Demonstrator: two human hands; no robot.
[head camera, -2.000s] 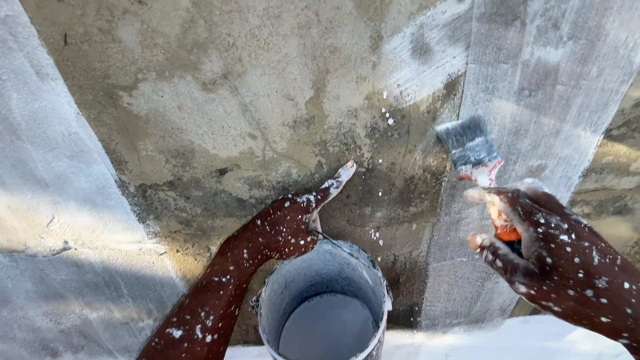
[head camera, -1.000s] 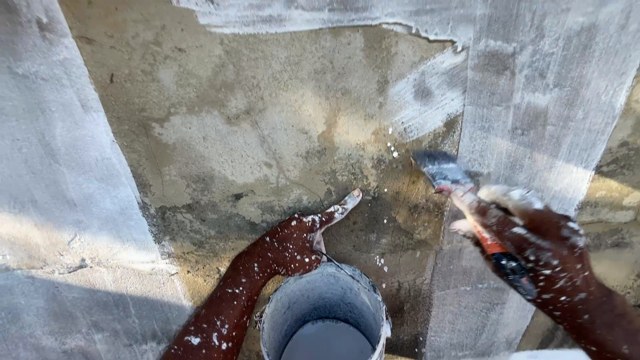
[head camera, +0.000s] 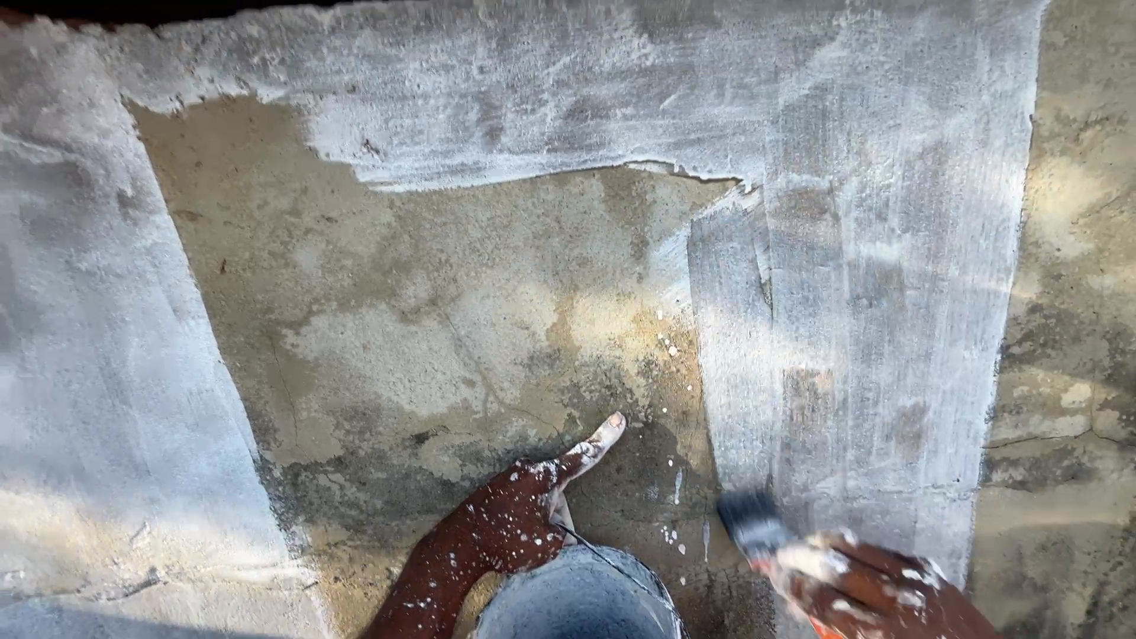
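Note:
My left hand, speckled with white paint, grips the wire handle of a paint bucket at the bottom centre, its thumb or a finger stretched out over the bare wall. The bucket's lower part is cut off by the frame. At the lower right, my right hand is closed on a paintbrush with an orange handle. Its dark bristles touch the plastered wall at the lower end of a white painted strip.
A broad white band runs across the upper wall, with a rough lower edge. White paint covers the left side too. Bare, cracked plaster shows at the far right. Paint drops dot the wall between my hands.
A white strip now covers bare wall left of the right-hand painted band. The brush has moved down along it in my right hand. The view has shifted to show more of the upper wall.

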